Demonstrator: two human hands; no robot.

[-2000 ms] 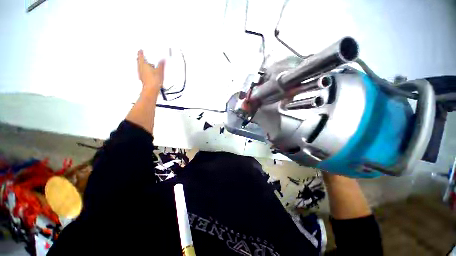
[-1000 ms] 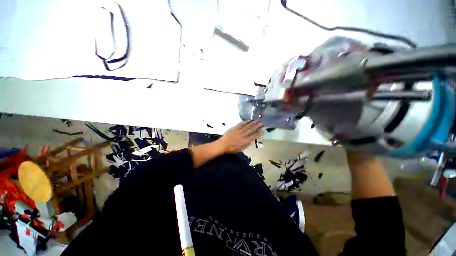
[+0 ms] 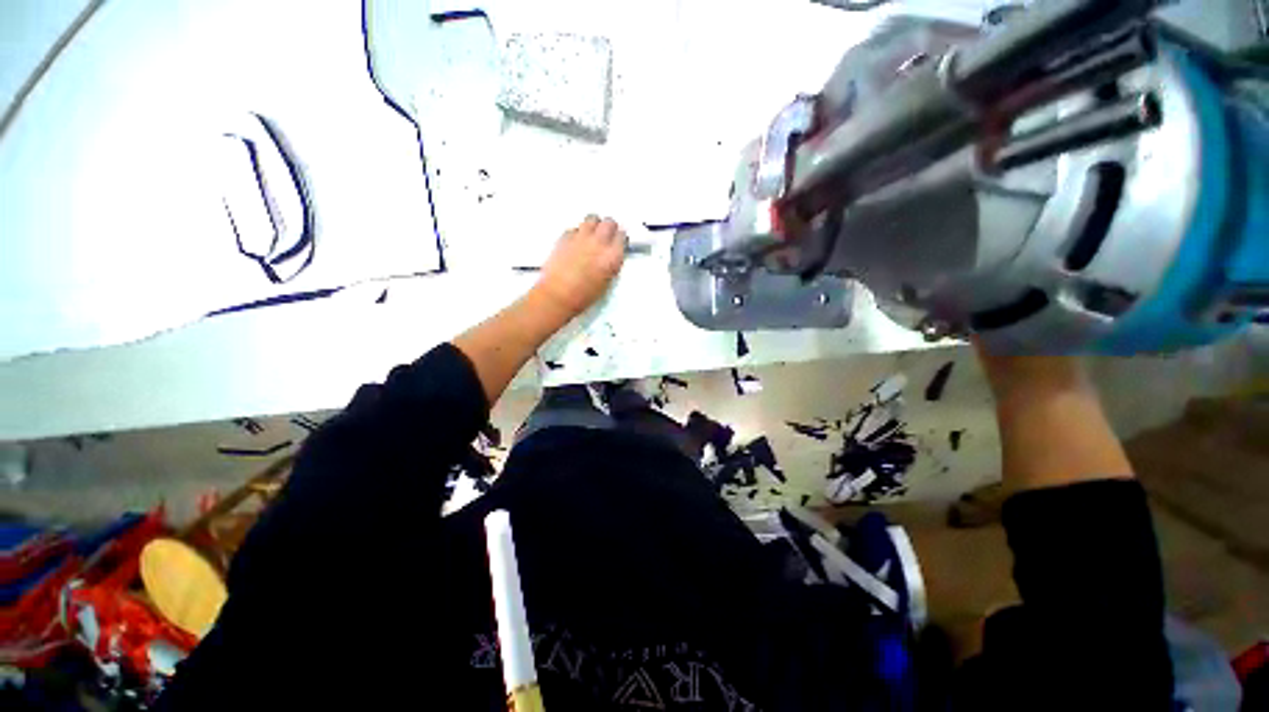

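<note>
The cloth cutting machine, with its silver motor body and blue-teal band (image 3: 1183, 209), fills the upper right. Its flat grey base plate (image 3: 765, 299) lies on the table near the front edge. My left hand (image 3: 587, 264) is left of the plate, apart from it, with fingers curled. A thin grey strip lies at its fingertips; I cannot tell if it is held. My right forearm runs up under the motor; the hand is hidden behind it. The white paper marker (image 3: 125, 181) tops the lay at left, with dark edges. A curved cut piece (image 3: 278, 202) lies there.
A rough grey weight block (image 3: 557, 84) lies on the white surface beyond my left hand. Black and white offcuts (image 3: 870, 452) litter the floor below the table edge. A round yellow stool top (image 3: 182, 587) and red material are at lower left. A white cigarette-like stick (image 3: 507, 598) juts in at the bottom.
My left hand first came from the far left to the base plate's near edge, then moved up and left off it, fingers now curled. The machine has shifted right in view, and the block now shows clearly.
</note>
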